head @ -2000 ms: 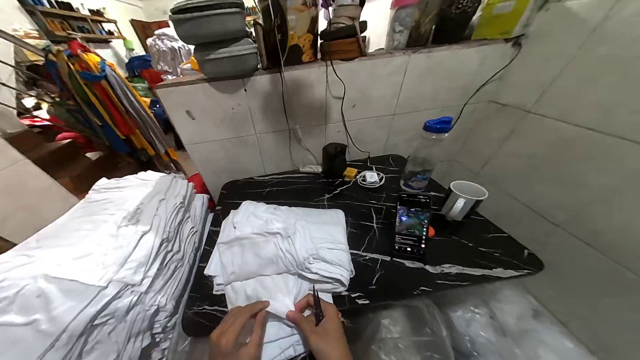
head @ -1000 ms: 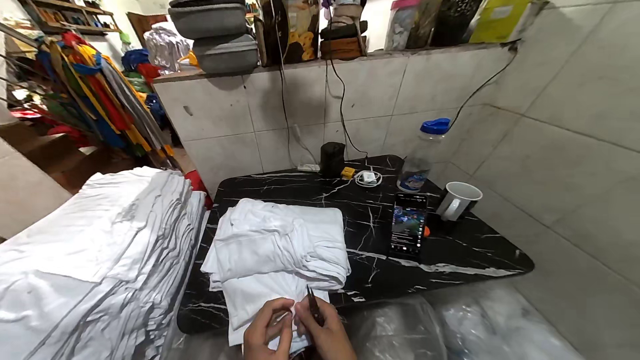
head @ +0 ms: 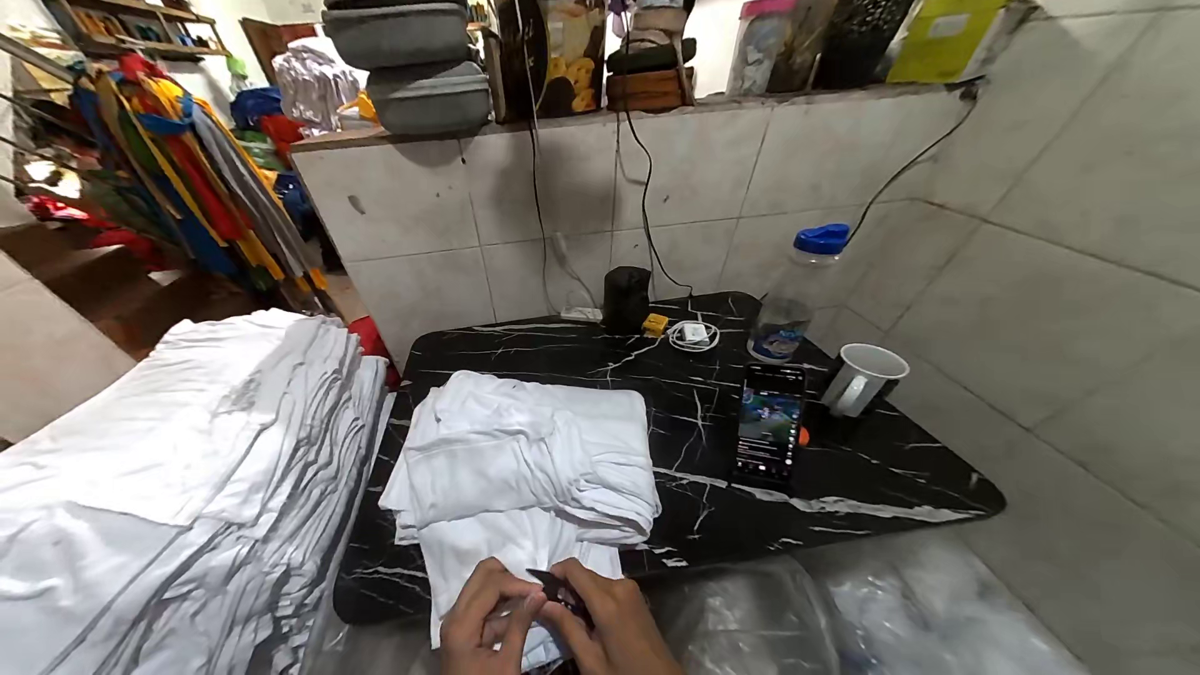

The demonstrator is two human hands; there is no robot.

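At the bottom centre, my right hand holds a small dark pointed tool, perhaps thread snips, with its tip up and to the left. My left hand is beside it, thumb and fingers pinched together over the white cloth; what they pinch is too small to tell. This cloth hangs over the near edge of the black marble-patterned table. Folded white garments lie just beyond my hands, on the table.
A tall stack of white garments stands left of the table. A lit phone, a white mug, a clear bottle with a blue lid and a coiled white cable are on the table. Plastic bags lie below its near edge.
My hands have come closer together, and the dark tool's tip now leans left toward my left fingers, where it pointed more upright before. The folded garments have stayed in place.
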